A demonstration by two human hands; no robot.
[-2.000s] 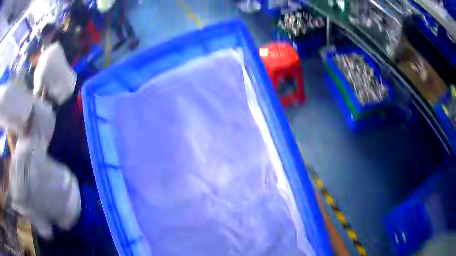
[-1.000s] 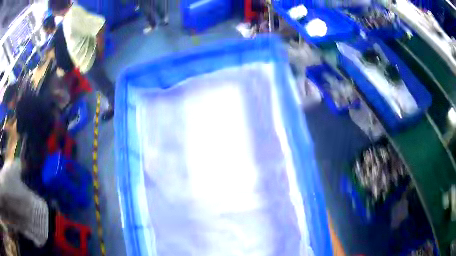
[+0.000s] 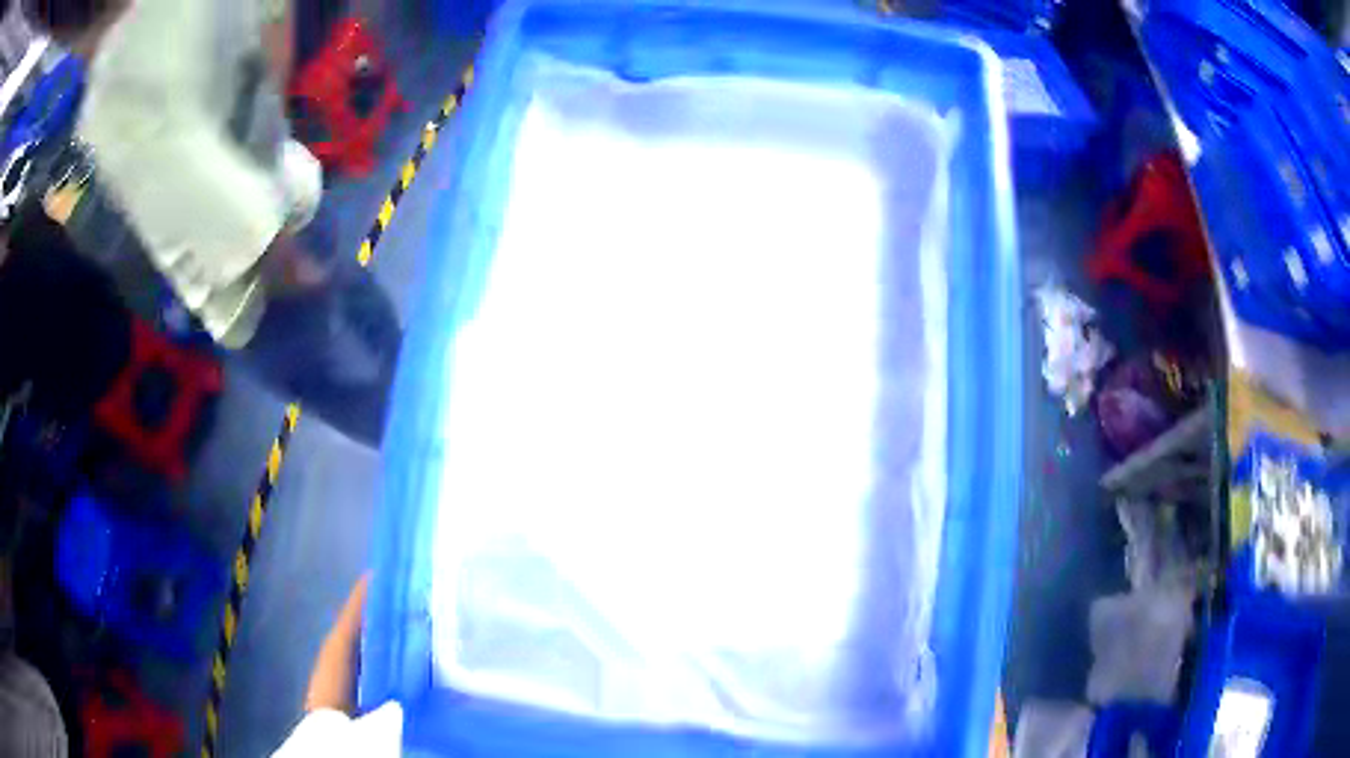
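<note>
A blue tote (image 3: 983,444) with a white liner sheet (image 3: 681,400) in its bottom fills the middle of the head view. The liner glares bright and is wrinkled near the front; nothing else shows on it. My left hand (image 3: 338,674) is at the tote's lower left side, partly cut off by the lower edge, with the fingers along the outer wall. Only a sliver of my right hand (image 3: 1001,729) shows at the lower right side of the tote; the rest is hidden behind it or out of the picture.
A person in a pale top (image 3: 170,163) is close at the left. Red stools (image 3: 160,397) and a yellow-and-black floor stripe (image 3: 252,533) lie at the left. At the right are a red stool (image 3: 1152,234), blue totes (image 3: 1258,163), white parts in a bin (image 3: 1291,521) and crumpled bags (image 3: 1069,348).
The tote now sits more upright in the view, with its near rim and my left hand showing. The surroundings have shifted; the person in the pale top appears larger and closer.
</note>
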